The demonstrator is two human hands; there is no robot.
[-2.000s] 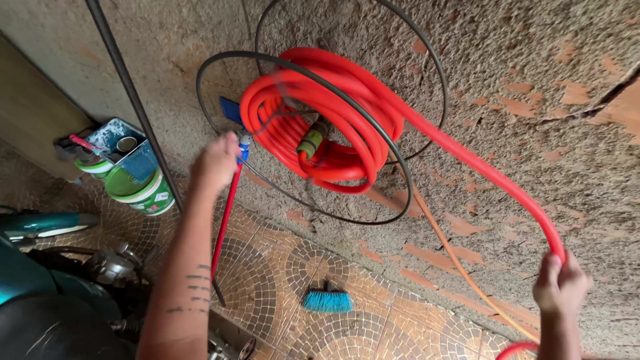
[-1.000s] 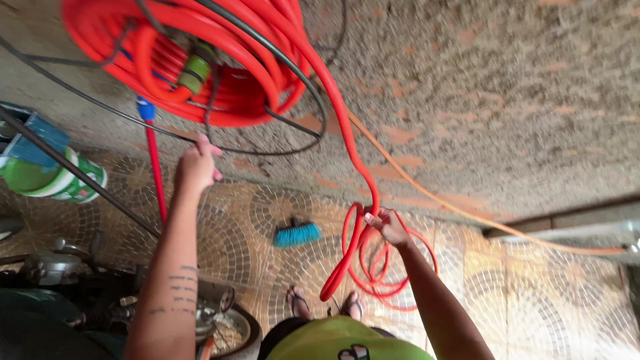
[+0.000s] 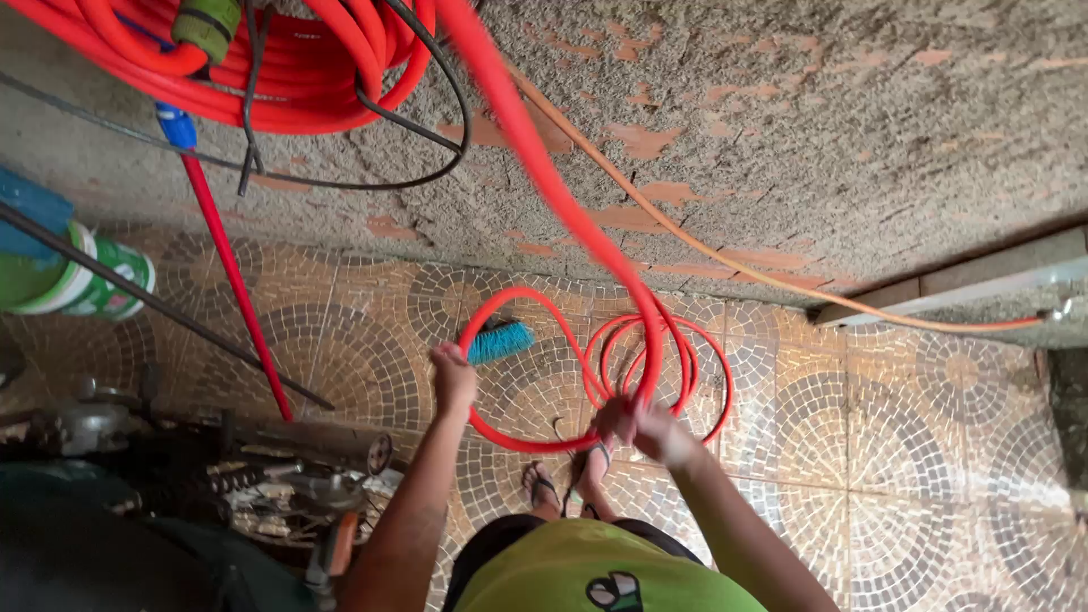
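Note:
My left hand (image 3: 454,378) is closed on one side of a loop of red hose (image 3: 520,293) in front of my body. The same hose is gripped by my right hand (image 3: 633,423), where the loop meets the length that runs up to the wall. Loose turns of red hose (image 3: 729,382) lie on the floor beyond my right hand. At the upper left, a thick coil of red hose (image 3: 289,115) hangs on a dark wire holder (image 3: 463,110) at the rough wall. A green hose fitting (image 3: 206,30) shows inside the coil.
A blue broom head (image 3: 500,342) lies on the tiled floor. A red pole with a blue end (image 3: 225,246) leans below the coil. Green-and-white buckets (image 3: 119,272) and a dark rod (image 3: 161,306) are at the left, above a motorcycle (image 3: 280,484). An orange hose (image 3: 663,217) reaches a tap (image 3: 1058,313).
My left hand has left the area below the hanging coil and taken hold of the red hose. A loop of hose now spans both hands. The right hand still holds the hose.

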